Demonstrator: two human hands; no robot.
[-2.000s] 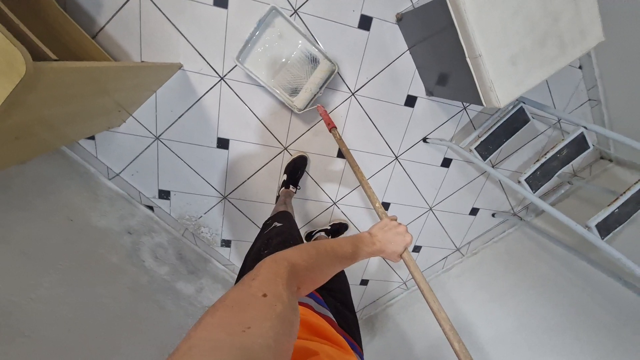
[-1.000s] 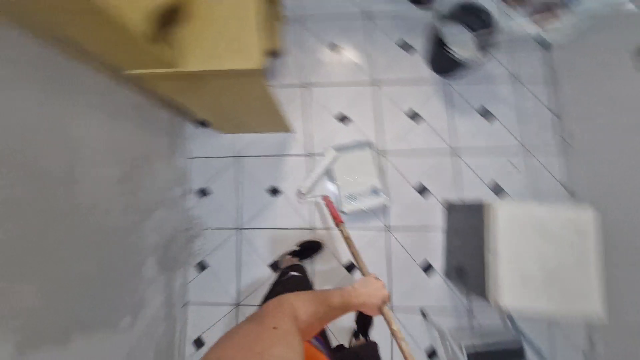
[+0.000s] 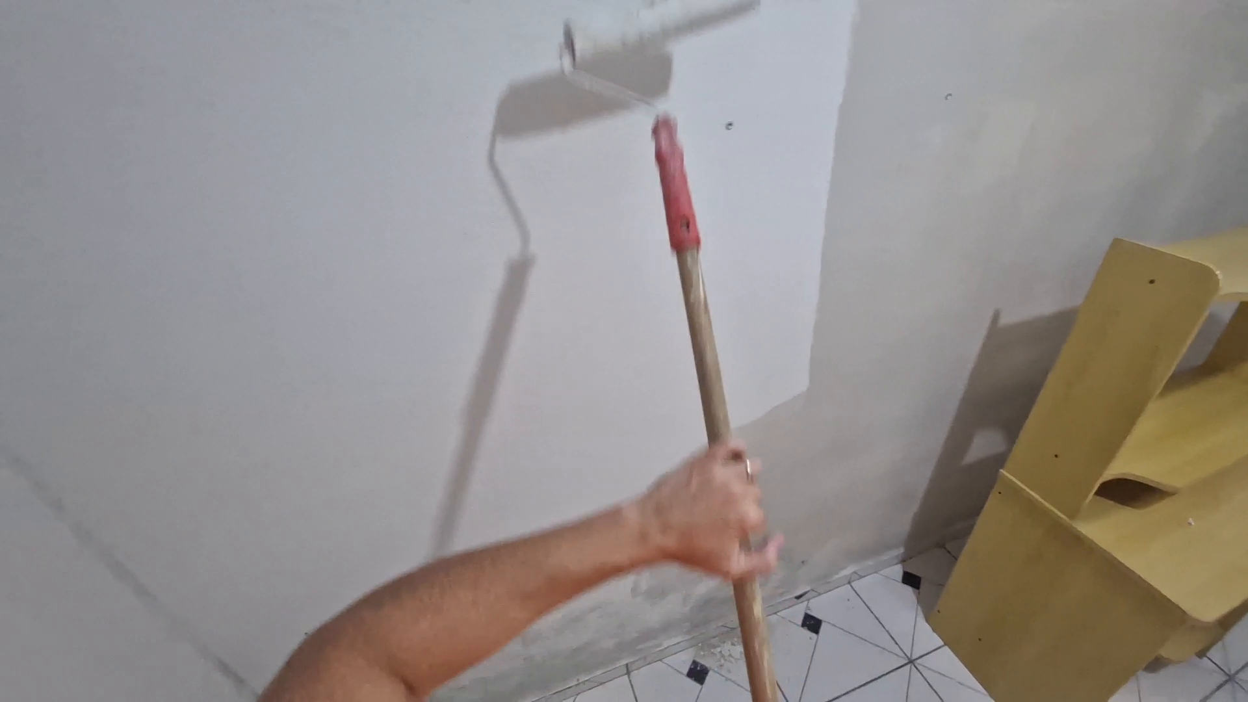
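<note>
My left hand [image 3: 707, 512] is closed around the wooden pole [image 3: 710, 361] of a paint roller, and a ring shows on one finger. At the pole's upper end is a red plastic grip [image 3: 676, 185] with a thin wire frame. The white roller sleeve [image 3: 624, 29], blurred, is at the top of the view in front of the wall, its shadow falling apart from it, lower left. Behind it, a whiter painted area [image 3: 760, 224] of wall ends in an edge against greyer wall [image 3: 916, 244]. The pole's lower end and my right hand are out of view.
A yellowish wooden furniture piece with shelves [image 3: 1082, 565] stands at the lower right, near the wall. White floor tiles [image 3: 848, 643] with small black insets run along the wall's base. A small hole [image 3: 728, 126] shows in the painted area.
The view has swung from the floor to the wall. The roller, earlier down at the paint tray on the floor, is now raised before the wall, my left hand still around the pole.
</note>
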